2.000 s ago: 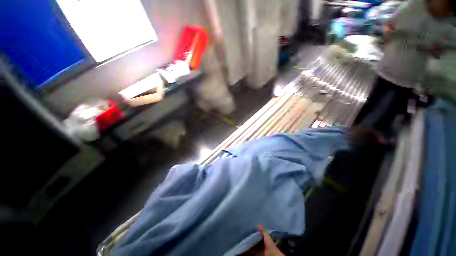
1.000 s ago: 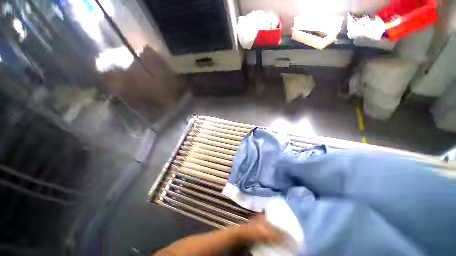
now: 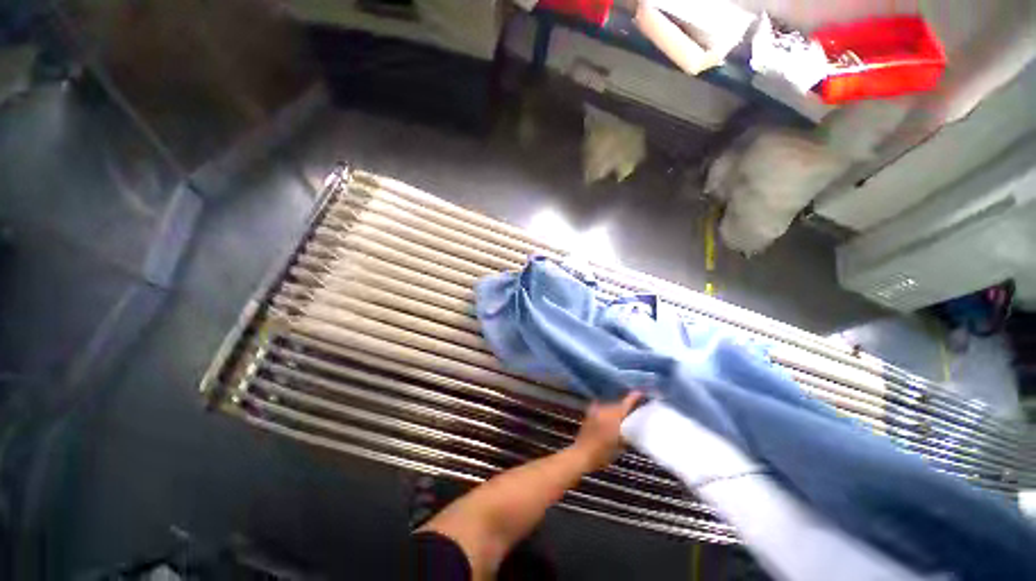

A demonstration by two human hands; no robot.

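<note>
Light blue fabric (image 3: 727,386) lies crumpled across the tube rack (image 3: 375,284) and stretches to the lower right edge of the picture. A long white strip of cloth (image 3: 727,499) runs along its near side. My left hand (image 3: 610,426) reaches in from the bottom, over the bare tubes, and grips the fabric where the white strip begins; its fingertips are partly hidden and blurred. My right hand is not in view.
Cream-covered tubes (image 3: 386,301) fill the rack's far side; shiny bare tubes (image 3: 352,392) are on the near side. Behind stand a bench with a red bin (image 3: 880,57), a white bundle (image 3: 773,187) and a white cabinet (image 3: 943,244). Grey floor surrounds the rack's left end.
The view has swung from along the rack to its left end. Since a second ago, my left hand has moved slightly up and right in the picture, and the fabric looks more drawn out.
</note>
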